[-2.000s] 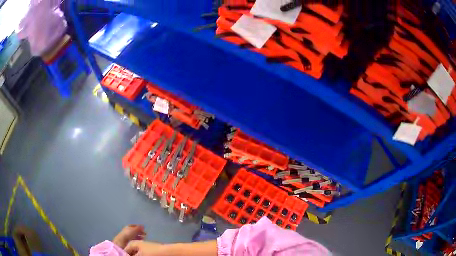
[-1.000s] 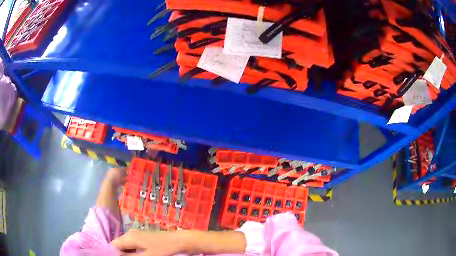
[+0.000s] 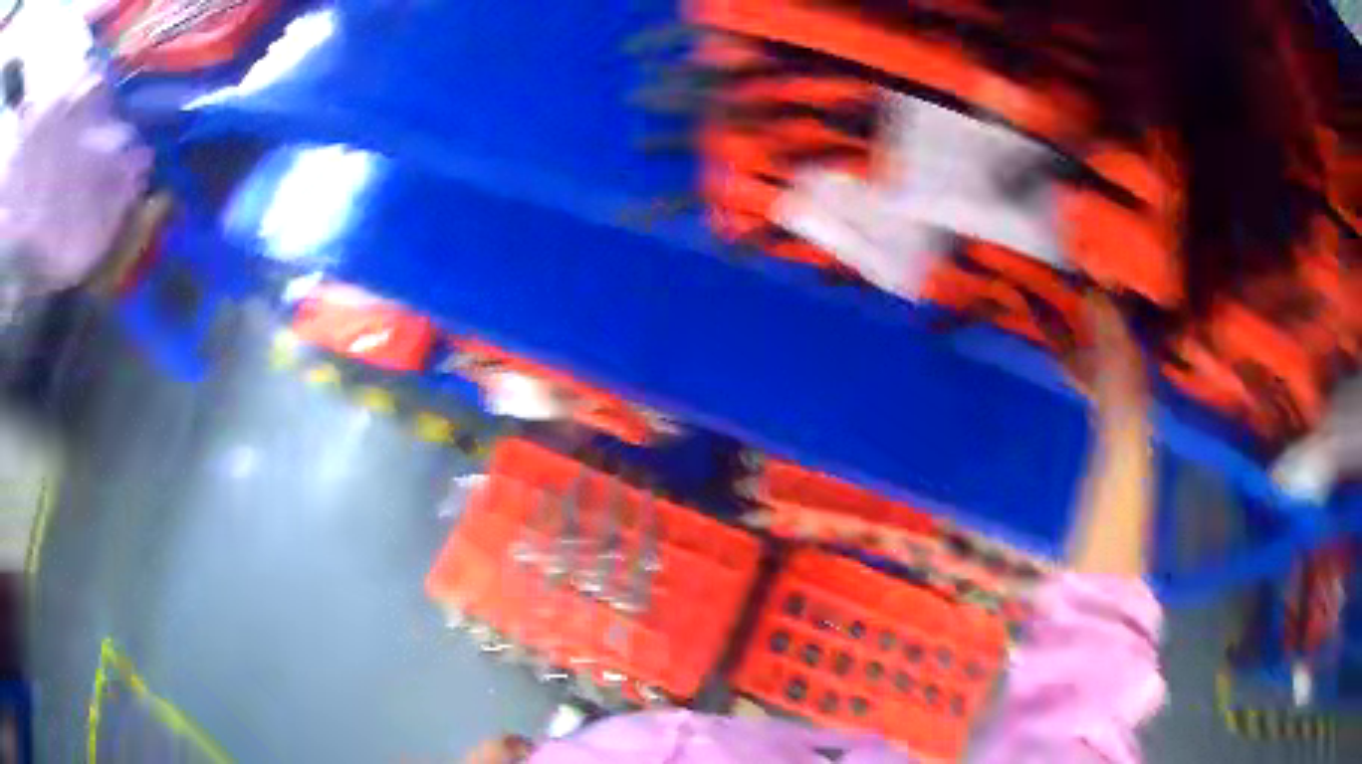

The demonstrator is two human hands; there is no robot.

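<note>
The frame is motion-blurred. My right hand [image 3: 1105,332] is raised at the lower right edge of a stack of orange-red compartment trays [image 3: 1113,246] with dark straps between layers, on the blue rack. Its fingers are too blurred to tell whether they grip. White paper slips [image 3: 978,176] lie on the stack's front. My left hand [image 3: 501,749] is mostly cut off by the bottom edge, so its grasp is unclear.
On the floor are an orange tray of silver-grey strapped pieces [image 3: 695,582] and a tray of small dark pieces [image 3: 956,634]. More trays sit under the blue shelf [image 3: 672,314]. A person in pink [image 3: 67,179] is at the upper left.
My right hand has moved from low in front of me up to the shelf's tray stack. My left hand has dropped from beside the floor tray to the bottom edge. The view has tilted.
</note>
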